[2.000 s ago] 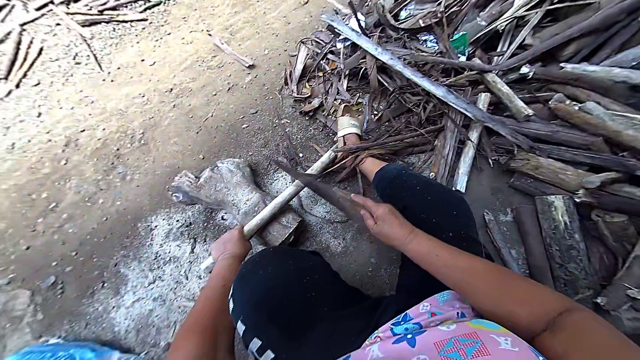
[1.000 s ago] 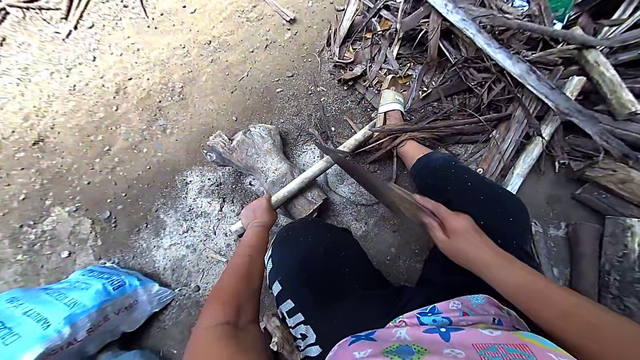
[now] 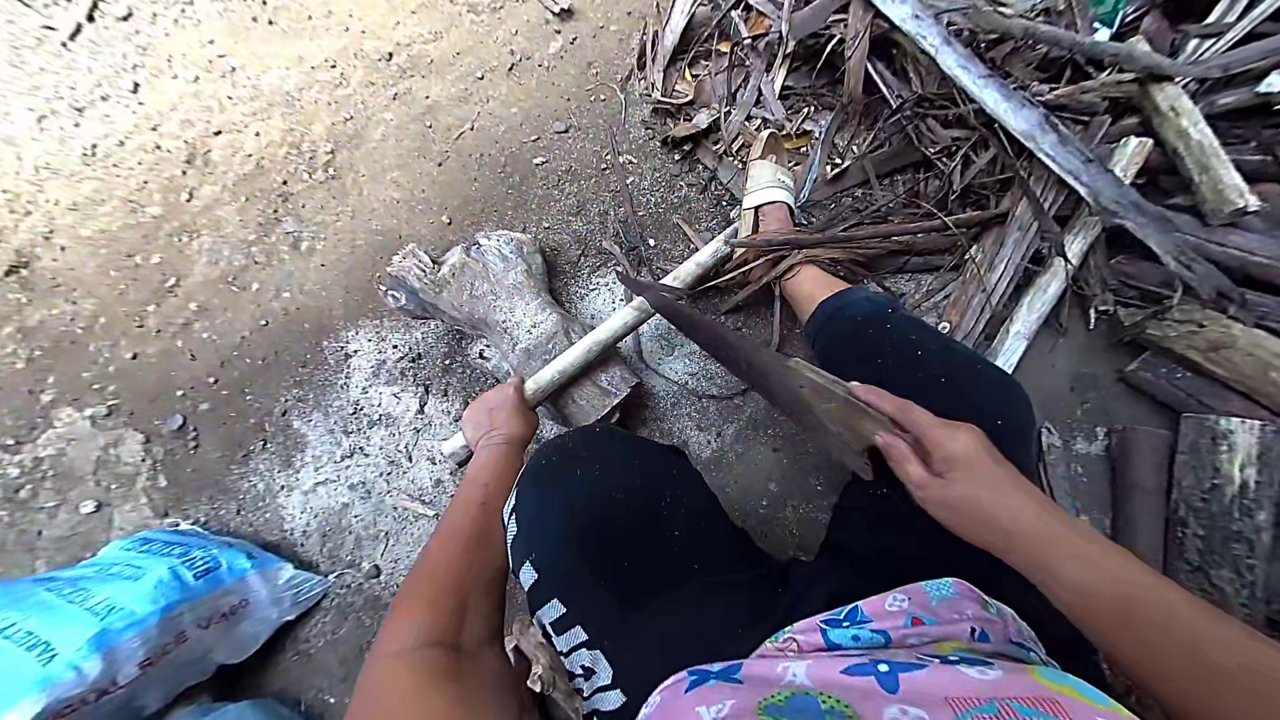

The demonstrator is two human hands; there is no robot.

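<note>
My left hand (image 3: 500, 418) is closed around the lower end of a pale wooden stick (image 3: 610, 330), which slants up toward my sandaled foot (image 3: 770, 190). Under the stick lies a thick grey log piece (image 3: 510, 300) on the ground. Between the fingers and thumb of my right hand (image 3: 935, 460) is the wide end of a dark, flat, pointed piece of dry bark or wood (image 3: 745, 365). Its narrow tip reaches over or against the stick; whether they touch is unclear.
A heap of dry branches and bark strips (image 3: 900, 170) fills the upper right. Split wood pieces (image 3: 1220, 500) lie at the right edge. A blue and white plastic sack (image 3: 150, 610) bearing writing is at the lower left. Whitish ash-like powder (image 3: 370, 420) covers ground near the log.
The view has shifted, bringing in the sack at lower left. Both hands keep hold of the same pieces, and the stick stays across the log.
</note>
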